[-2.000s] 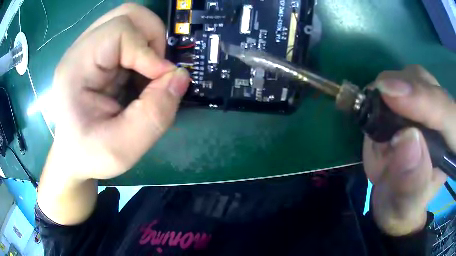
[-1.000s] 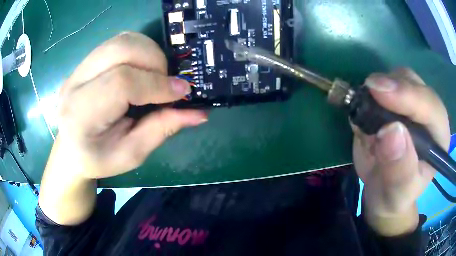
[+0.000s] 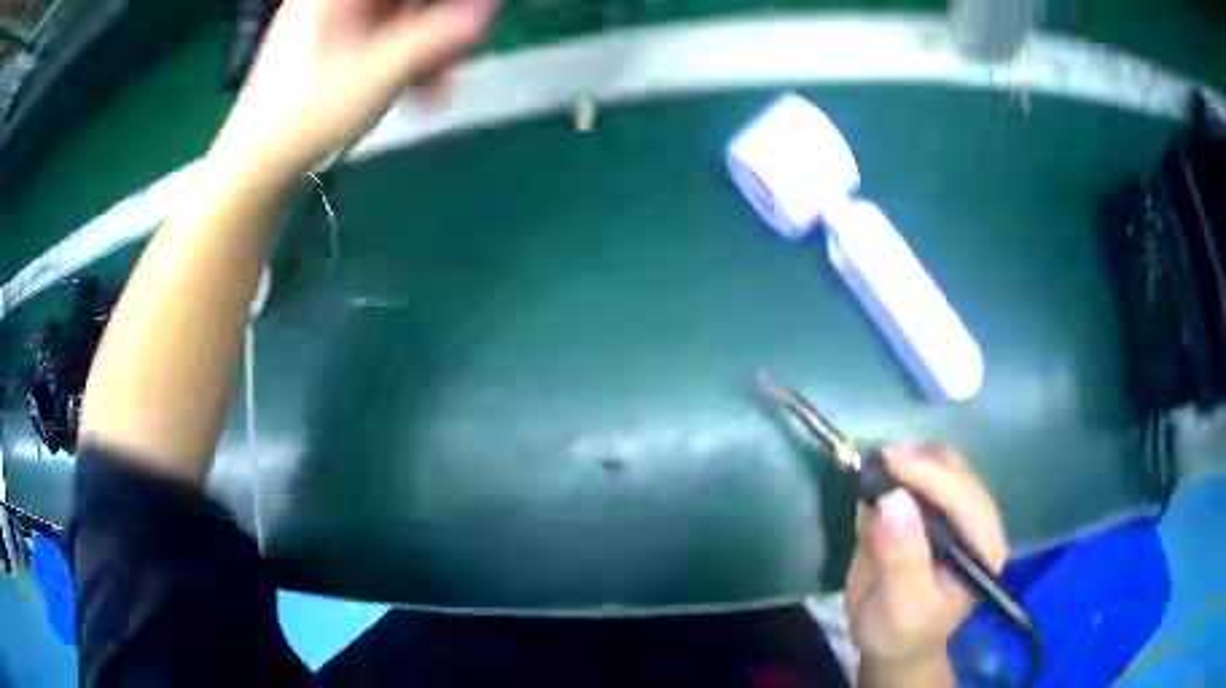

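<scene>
My right hand (image 3: 917, 554) is at the lower right and holds the soldering iron (image 3: 812, 419) by its black handle. Its silver barrel points up and left over the green bench top (image 3: 538, 336), with the tip in the air or near the surface; I cannot tell which. My left hand (image 3: 352, 70) is stretched far forward at the upper left, blurred and partly cut off by the top edge. Whether its fingers hold anything does not show. The circuit board and its housing are not in view.
A white-lavender handheld fan (image 3: 898, 285) lies right of centre, beyond the iron's tip. A pale strip (image 3: 645, 57) crosses the back of the bench. Dark cables (image 3: 65, 370) are heaped at the left and a dark heap (image 3: 1176, 269) stands at the right. A thin pale strand (image 3: 253, 390) hangs near my left forearm.
The view has shifted, and the board and housing have left the picture. My left hand has gone from the wires to far forward. My right hand still holds the iron, now lower in view.
</scene>
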